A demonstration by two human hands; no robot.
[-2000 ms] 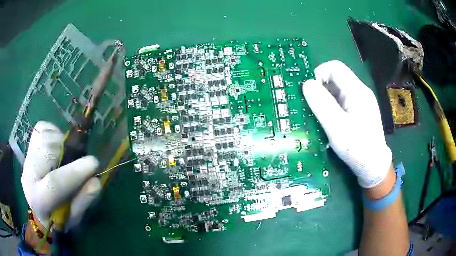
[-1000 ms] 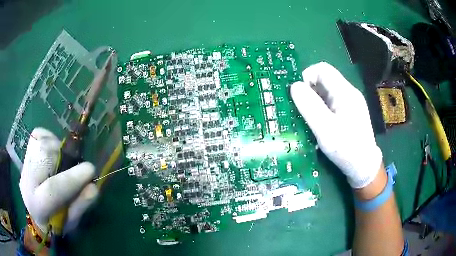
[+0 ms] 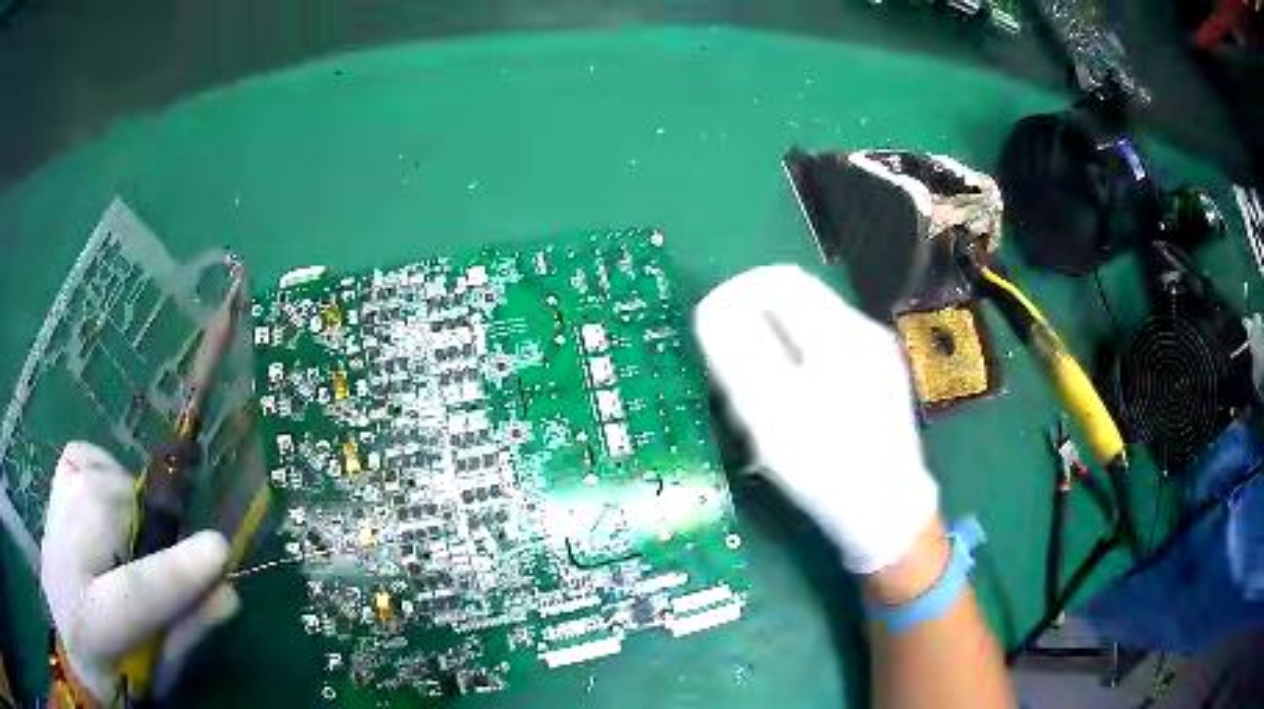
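Observation:
A green circuit board (image 3: 534, 429) with dense silvery parts lies on the green mat in front of me. My left hand (image 3: 132, 575), in a white knit glove, holds a soldering iron (image 3: 178, 450) with a black collar and long brownish tip pointing up and away. A thin strand of solder wire (image 3: 284, 562) runs from the left fingers to over the board's left side. My right hand (image 3: 818, 409), gloved, with a blue wrist band (image 3: 926, 582), is at the board's right edge; its fingers are curled and their undersides are hidden.
A translucent template (image 3: 90, 346) lies at left under the iron. At right are a black iron stand (image 3: 887, 229) with a yellow-handled iron (image 3: 1081, 402), a yellow sponge (image 3: 945, 356), side cutters (image 3: 1062, 513) and black round fans (image 3: 1065, 187). Blue cloth shows at lower right.
The view has shifted right and up, so board, stand and sponge appear further left and lower. The right hand is turned more back-side up, its fingers less visible. The left hand still holds the iron.

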